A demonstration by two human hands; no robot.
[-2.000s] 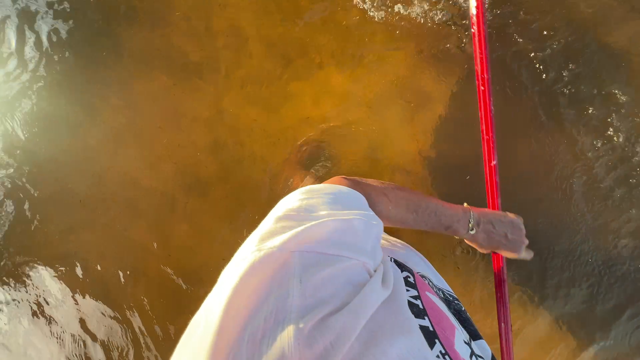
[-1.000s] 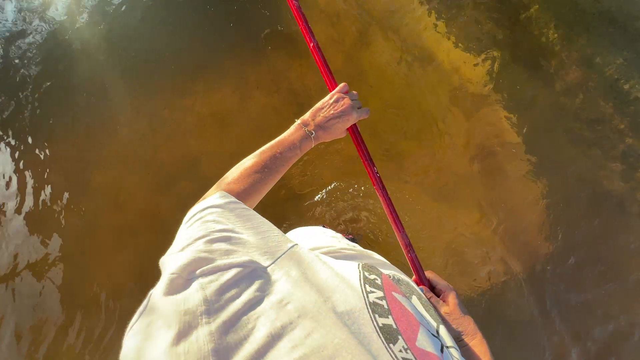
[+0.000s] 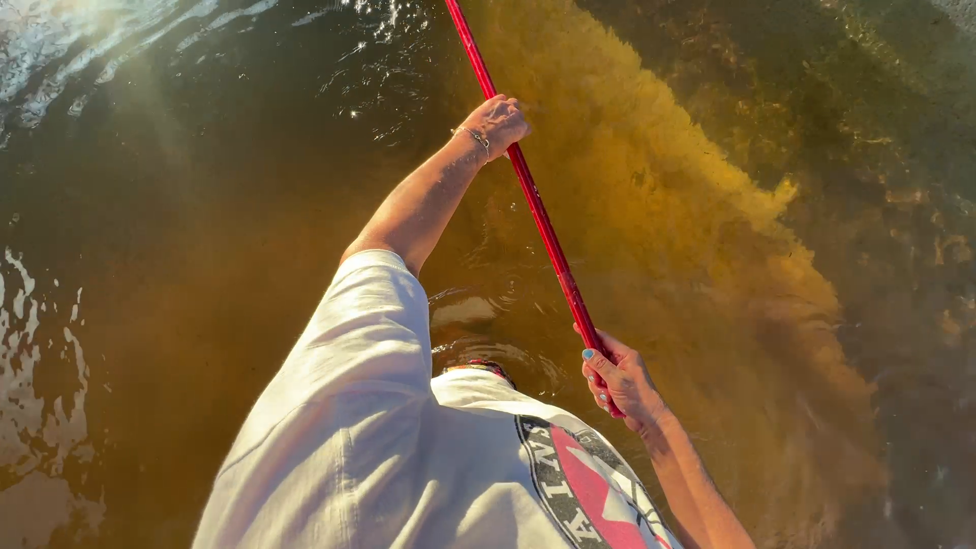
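Note:
A long red pole (image 3: 547, 229) slants from the top of the view down to the lower right. My left hand (image 3: 497, 126), with a thin bracelet at its wrist, is wrapped around the upper part of the pole. Near the pole's lower end, my right hand (image 3: 621, 379) grips it, its thumb lying along the shaft and its nails painted blue. The pole's far end runs out of view at the top. I wear a white T-shirt (image 3: 343, 442) with a printed emblem that bears writing.
Murky brown water (image 3: 191, 320) surrounds my body, with ripples close to my waist. A cloudy yellow-brown patch of sediment (image 3: 686, 206) spreads on the right beside darker water. Sun glare lies on the water at the upper left.
Two seconds ago one hand showed on a near-upright pole at the right; the pole now slants across the middle. My right hand, unseen then, has come into view on its lower part.

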